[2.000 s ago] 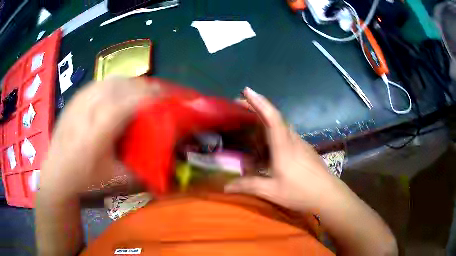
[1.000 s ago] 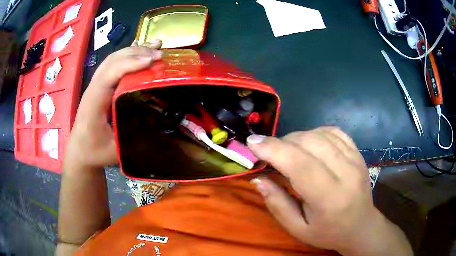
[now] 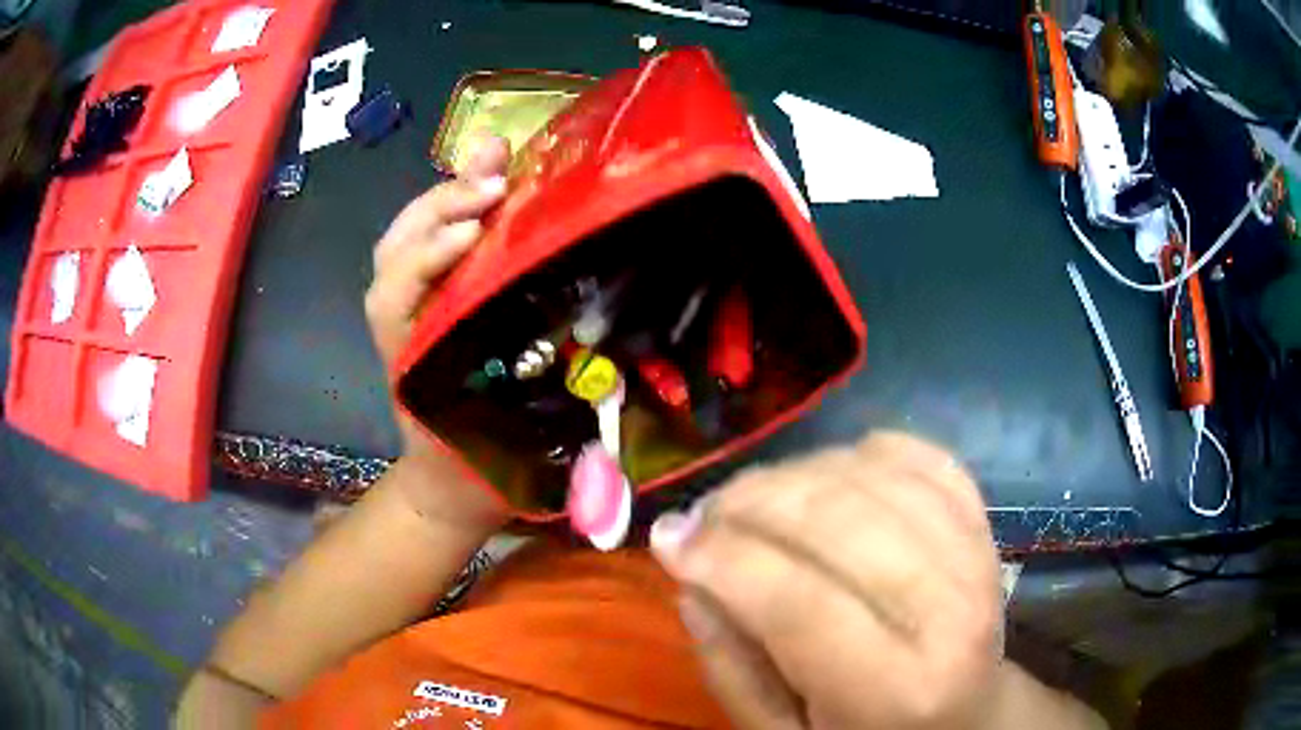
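Observation:
A deep red tin is tilted with its open mouth towards me. My left hand holds it by its left side; part of that hand is hidden behind the tin. Inside lie a yellow round-ended item, red items and other small things in the dark. A pink and white item sticks out over the tin's near rim. My right hand is just right of it, slightly blurred, with fingers curled. Whether its fingertips hold anything small is not clear.
A red compartment tray with white slips lies at the left. A gold-lined lid lies behind the tin. A white paper scrap, tweezers and orange-grey tools with white cords lie to the right.
The tin has turned and tilted, its contents shifting. The pink and white item now pokes out past the rim. My right hand has moved away from the tin's inner edge, downwards.

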